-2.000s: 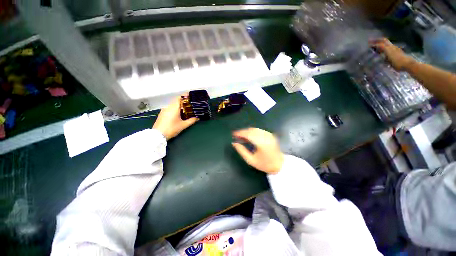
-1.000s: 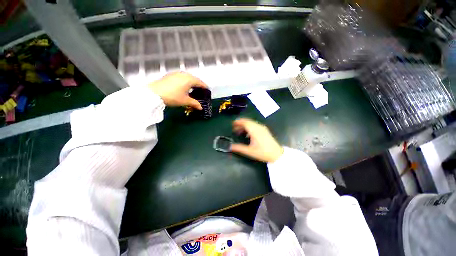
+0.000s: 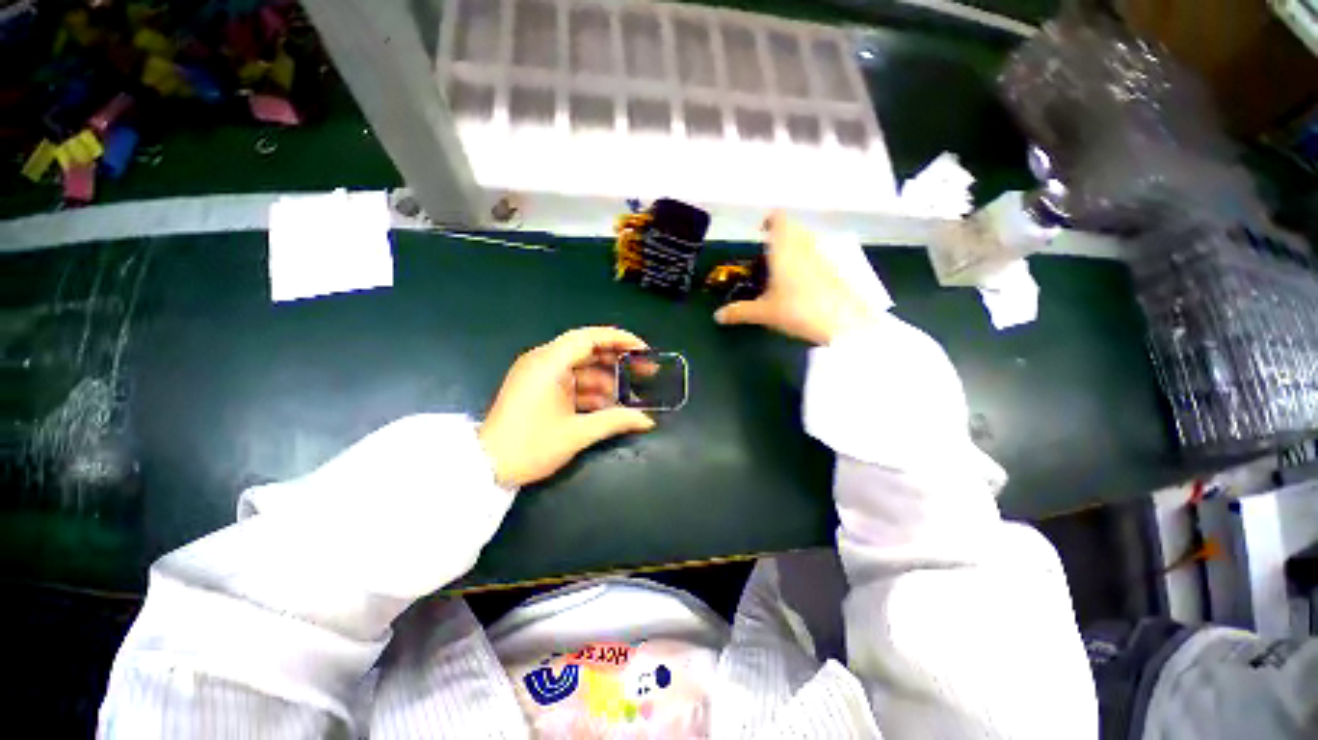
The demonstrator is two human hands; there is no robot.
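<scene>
My left hand [image 3: 557, 405] holds an empty watch case [image 3: 653, 380], a rounded-square ring with a pale rim, above the bench between thumb and fingers. My right hand [image 3: 810, 282] is around a small stack of black display modules [image 3: 737, 275] with orange tails. The thumb is at its near side and a finger reaches past its far side. The palm covers part of the stack, and I cannot tell whether the fingers grip it. A taller stack of display modules [image 3: 674, 246] stands just left, tails to the left.
A white blister tray [image 3: 672, 145] lies behind the pale rail [image 3: 333, 210]. A white cloth [image 3: 331, 246] and a thin metal line [image 3: 492, 240] are at left. A white bottle [image 3: 997, 236], more cloths [image 3: 1012, 294] and clear plastic trays [image 3: 1229, 333] are at right. Coloured clips [image 3: 159, 65] lie rear left.
My left hand has left the taller stack and now holds the watch case, which was by my right hand. My right hand has moved back to the small stack. The view has shifted.
</scene>
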